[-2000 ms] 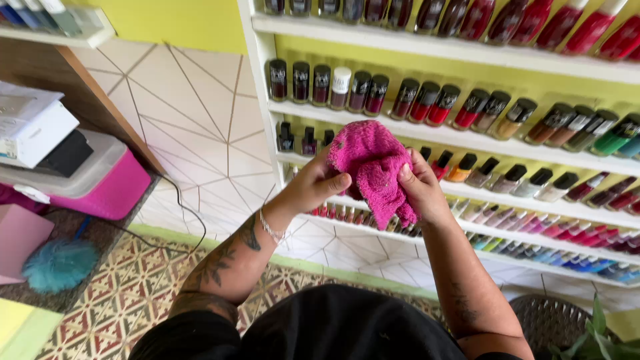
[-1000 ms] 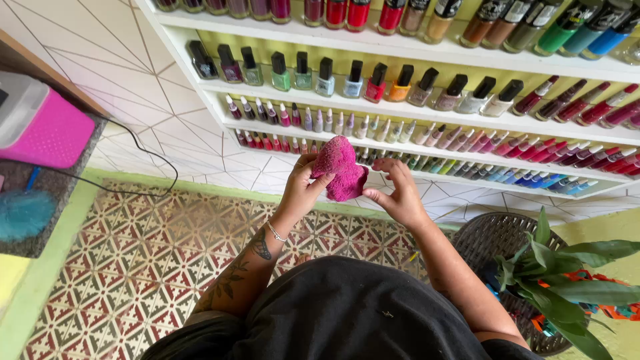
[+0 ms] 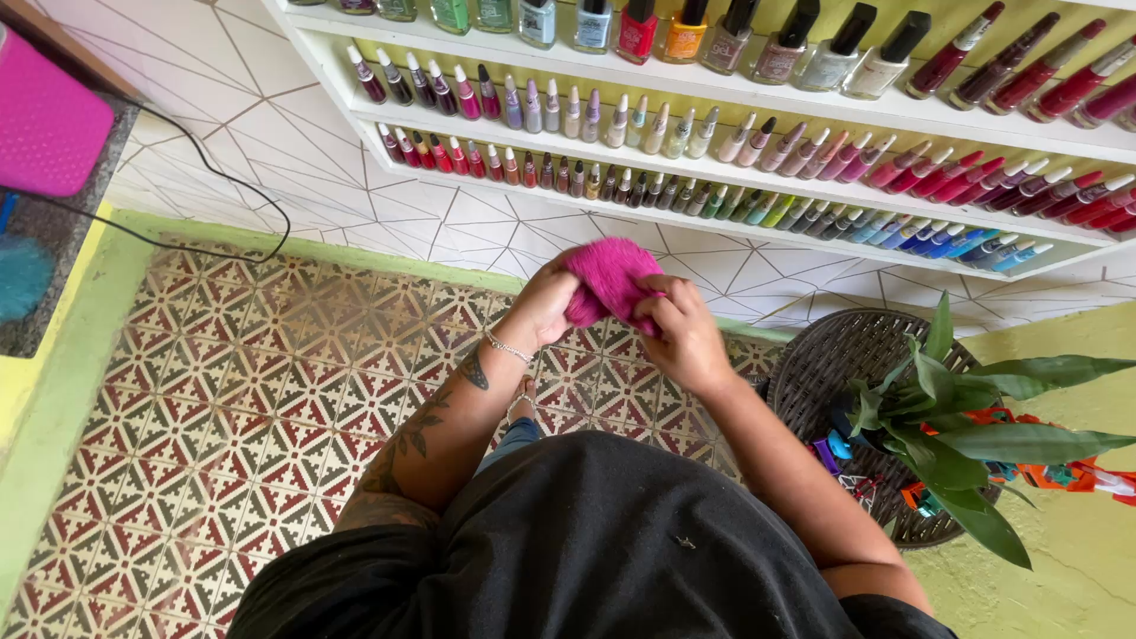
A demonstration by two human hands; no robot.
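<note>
A bunched pink textured cloth (image 3: 617, 273) is held between both hands in front of my body, above the tiled floor. My left hand (image 3: 548, 300) grips its left side, with the fingers partly hidden behind and under the cloth. On the right, my right hand (image 3: 682, 330) has its curled fingers closed on the cloth's edge. The cloth is slightly blurred. Beyond the hands, white wall shelves (image 3: 799, 182) carry rows of nail polish bottles (image 3: 637, 31).
A round dark woven table (image 3: 808, 373) with a leafy plant (image 3: 932, 399) stands at the right. At the left are a pink container (image 3: 49, 115), a black cable (image 3: 213, 169) and a blue fluffy item (image 3: 22, 277) on a granite top.
My right hand, with fingers spread at the cloth's edge one second ago, is now curled on it. The view has tilted down from the upper shelves toward the floor.
</note>
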